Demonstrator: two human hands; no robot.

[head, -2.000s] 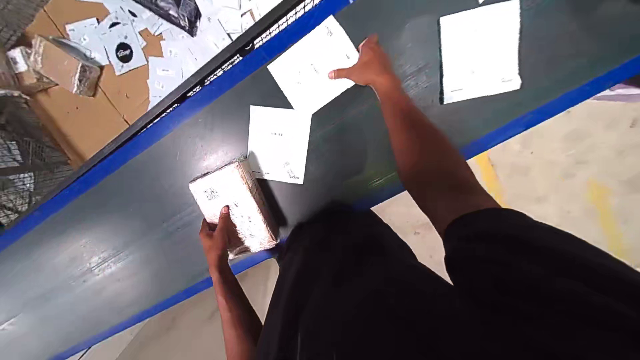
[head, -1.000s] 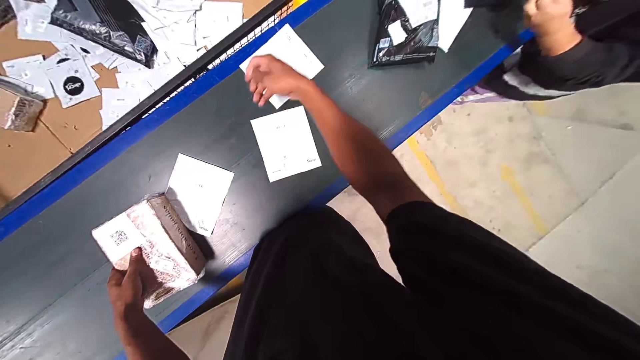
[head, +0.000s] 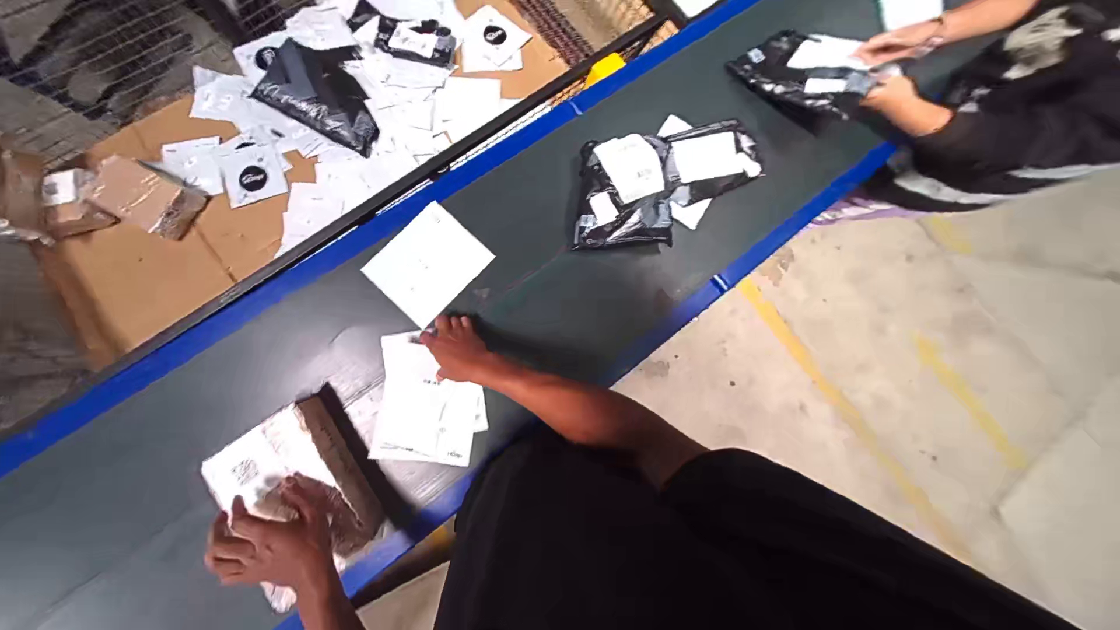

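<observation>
My left hand rests on top of a taped cardboard box with a white label, near the belt's near edge, its fingers apart. My right hand touches the upper edge of overlapping white flat mailers lying to the right of the box; whether it grips one I cannot tell. Beyond it another square white mailer lies at an angle. Further right on the belt are black plastic parcels with white labels, with a white mailer partly under them.
The dark conveyor belt has blue edges. Behind it, a large cardboard container holds many white mailers, black bags and boxes. At upper right a co-worker's hands handle a black parcel. Concrete floor lies on the near side.
My right hand has moved from the far mailer to the nearer ones, which now overlap beside the box. More black parcels have come into view on the belt; the view has shifted.
</observation>
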